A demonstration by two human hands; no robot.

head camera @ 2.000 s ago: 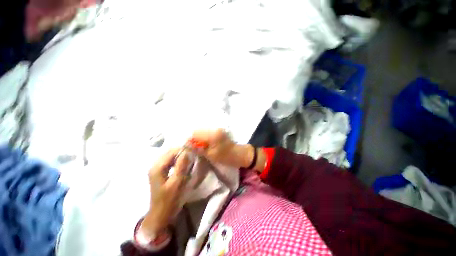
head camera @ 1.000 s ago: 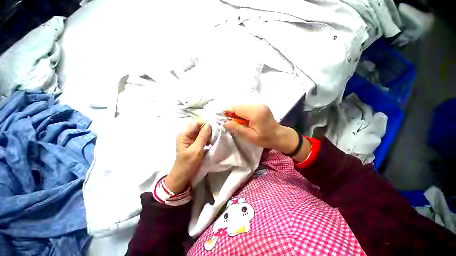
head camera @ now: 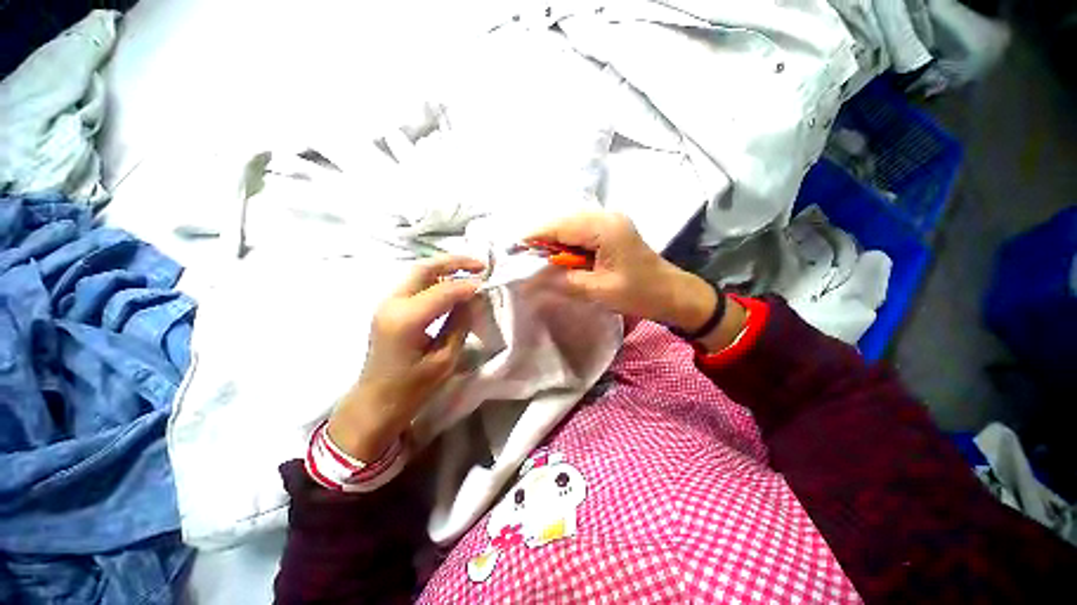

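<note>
An off-white garment point(head camera: 532, 337) is bunched under both hands, with part of it over the pink-checked lap. My left hand point(head camera: 413, 325) is at the left of the bunched cloth, thumb and fingertips at its edge, holding it. My right hand point(head camera: 620, 272) is closed around orange-handled thread snips point(head camera: 567, 255), their short dark tip pointing left toward the cloth and my left fingertips. Fine thread ends cannot be made out.
Off-white garments point(head camera: 709, 71) with dark dots lie at the far right of the table. Blue garments point(head camera: 83, 390) heap at left, and a pale garment point(head camera: 59, 106) lies behind them. Blue crates point(head camera: 903, 278) holding pale cloth stand on the floor at right; another blue container point(head camera: 1039, 284) stands farther right.
Since one second ago, my left hand has shifted left and its fingers have spread a little. My right hand with the snips is slightly higher. The camera view has shifted a little.
</note>
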